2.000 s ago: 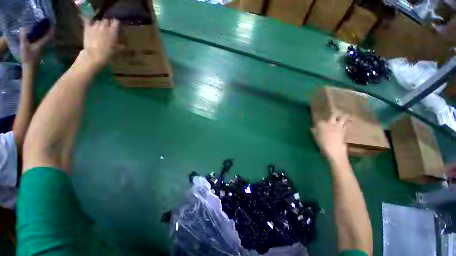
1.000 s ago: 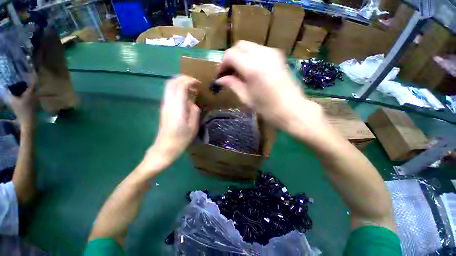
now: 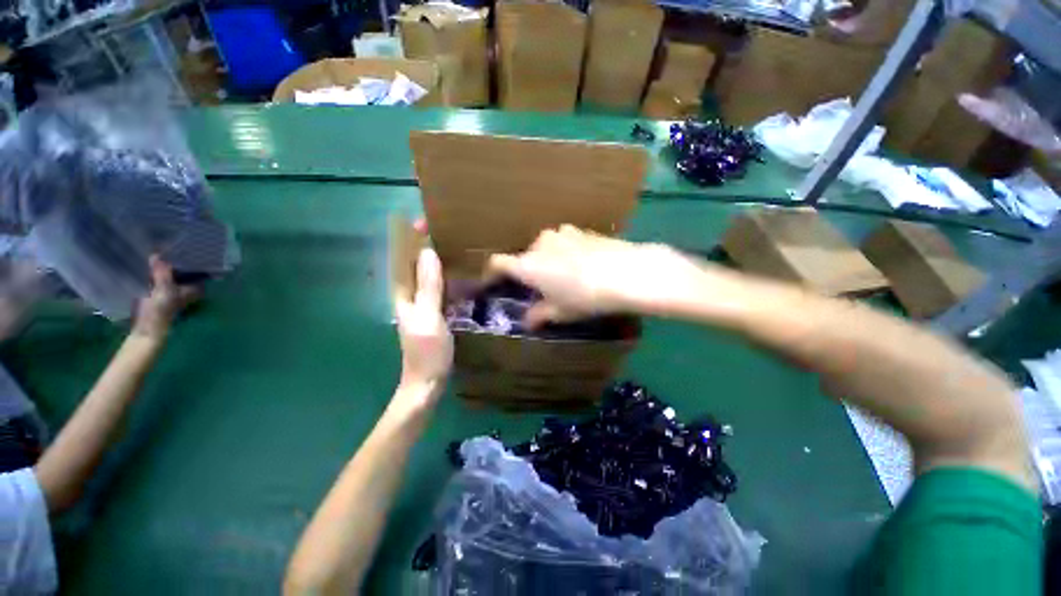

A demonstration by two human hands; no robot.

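An open cardboard box [image 3: 541,370] stands on the green bench with its tall lid flap up at the back. My left hand [image 3: 425,332] grips the box's left side and small side flap. My right hand [image 3: 582,277] is at the box opening, fingers bent down inside and slightly blurred. A shiny wrapped product [image 3: 503,314] shows partly under my fingers; whether they hold a cable is hidden. The black cable pile [image 3: 640,460] lies in front of the box, with a crumpled clear plastic bag [image 3: 582,559] at its near edge.
Two closed boxes [image 3: 803,250] lie at right by the slanted metal post [image 3: 873,105]. A smaller cable heap [image 3: 712,151] and white packets [image 3: 919,181] lie across the bench. At left, a person's hands hold a bubble-wrap bag [image 3: 128,221]. Bubble wrap [image 3: 878,448] lies at right.
The box came from the left to the middle before me. My right hand has lowered from above into the opening, and the lid flap shows upright. The neighbour has raised a bubble-wrap bag.
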